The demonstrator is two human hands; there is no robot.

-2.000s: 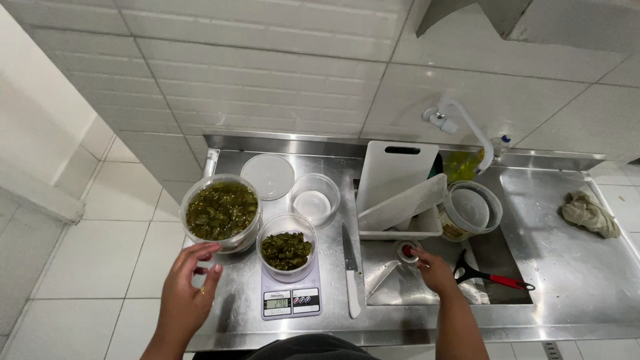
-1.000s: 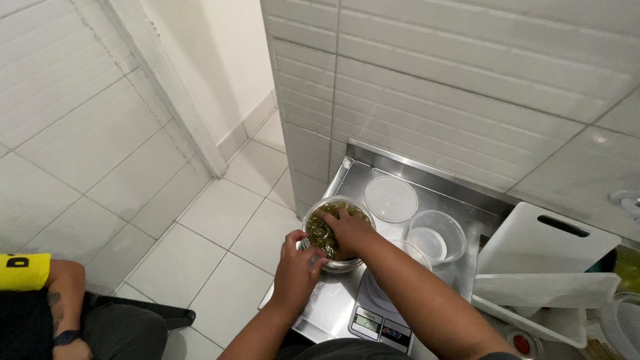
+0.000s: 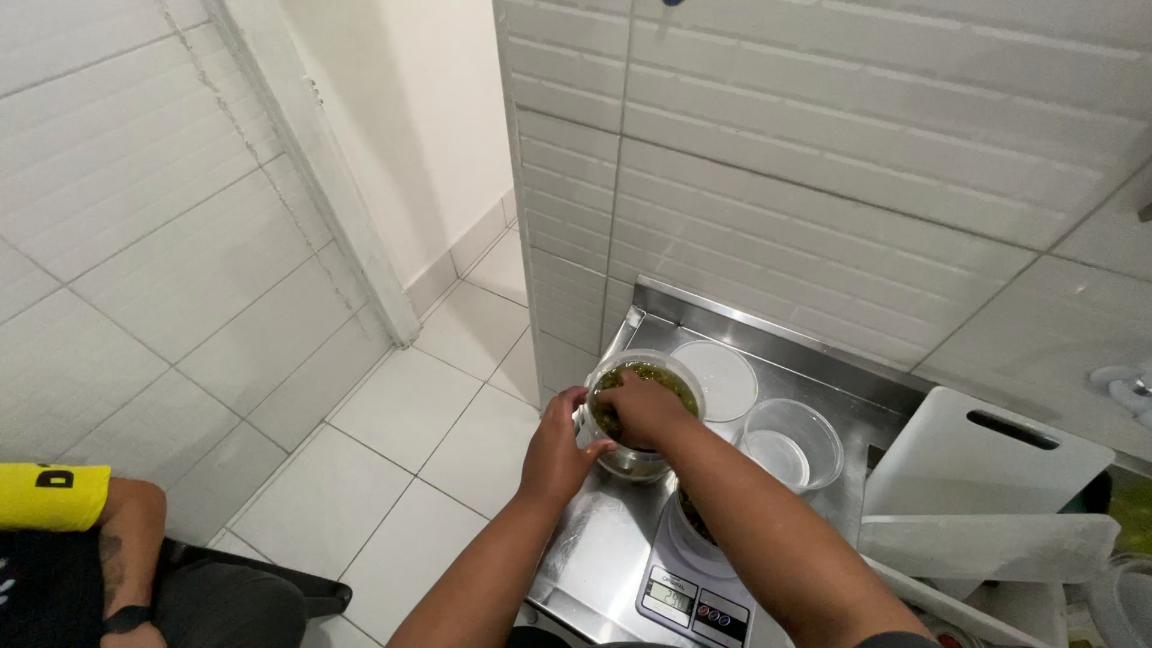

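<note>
My left hand grips the near left side of a clear plastic tub of green pieces in liquid. The fingers of my right hand are down in the liquid; whether they hold any pieces is hidden. Below my right forearm, a smaller clear container with dark green pieces sits on a white digital kitchen scale, partly covered by the arm. Behind the tub lies a round plastic lid. An open clear container stands to the right of the lid.
White cutting boards lean at the right of the steel counter, beside the sink things. A tiled wall rises behind. At lower left a seated person in a yellow and black shirt is partly in view, near the tiled floor.
My right hand has moved from the sink area into the large tub, and my left hand has come onto the tub's side. The view has swung left, bringing in the seated person.
</note>
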